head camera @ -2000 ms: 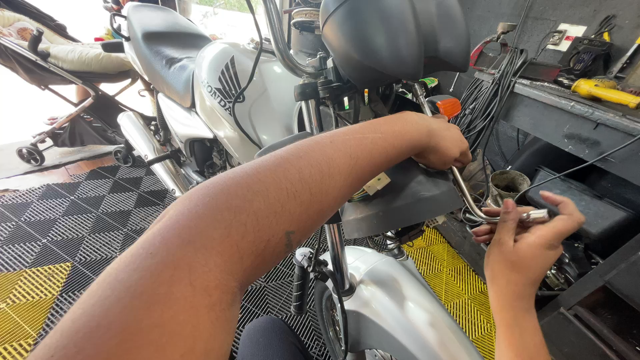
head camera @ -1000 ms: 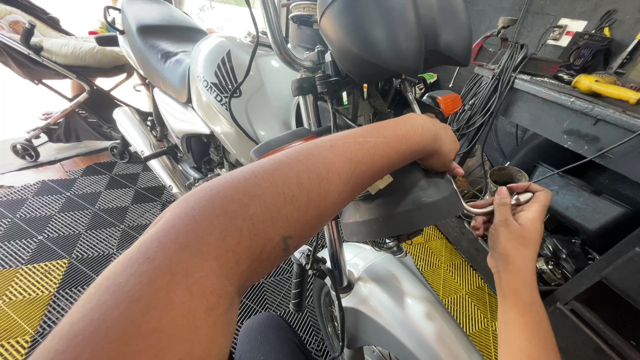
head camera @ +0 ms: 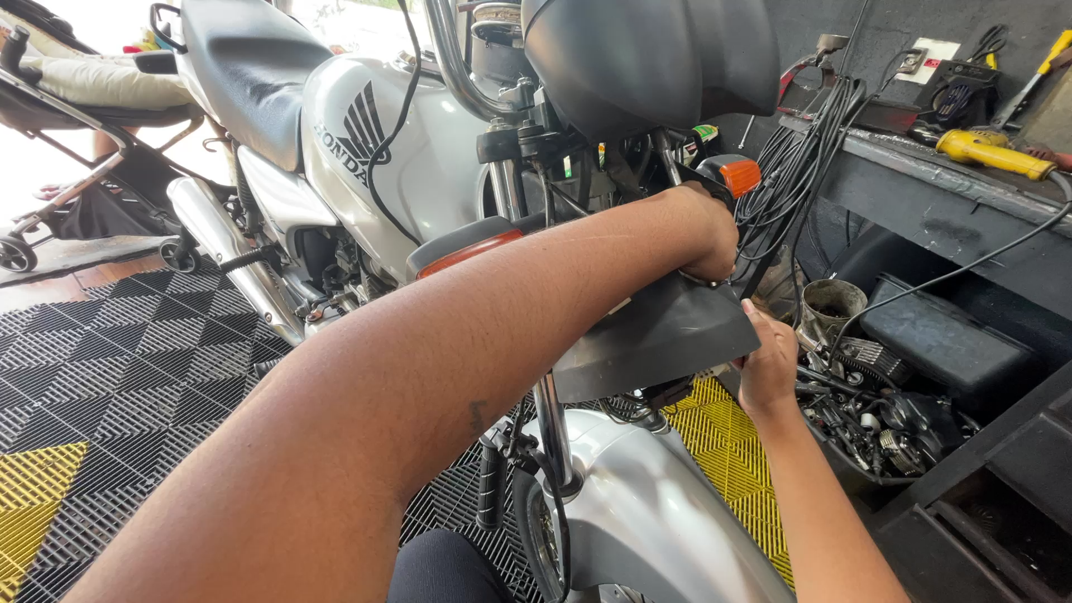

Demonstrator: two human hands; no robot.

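Note:
My left hand (head camera: 712,239) is curled beneath the dark headlight cowl (head camera: 649,63), beside the orange front turn signal (head camera: 739,177). A small bit of metal shows under its fingers; its grip is hidden. My right hand (head camera: 769,356) is at the right edge of a dark plastic panel (head camera: 662,339), thumb up, its other fingers largely hidden. Whether it holds anything cannot be told. Both are at the front of a silver Honda motorcycle, whose fuel tank (head camera: 402,151) is behind my left arm. Below the panel are a chrome fork tube (head camera: 553,427) and the silver front fender (head camera: 662,511).
A workbench (head camera: 930,180) at right bears a yellow corded power tool (head camera: 997,153). Coiled black cables (head camera: 800,176) hang beside it. Beneath are a metal can (head camera: 833,303) and a bin of metal parts (head camera: 888,419). A stroller (head camera: 100,176) is at far left, near another person's leg.
My right hand has moved left to the panel's edge. The bent chrome bar seen at my hands earlier is no longer plainly visible. My left hand has turned and sits slightly lower.

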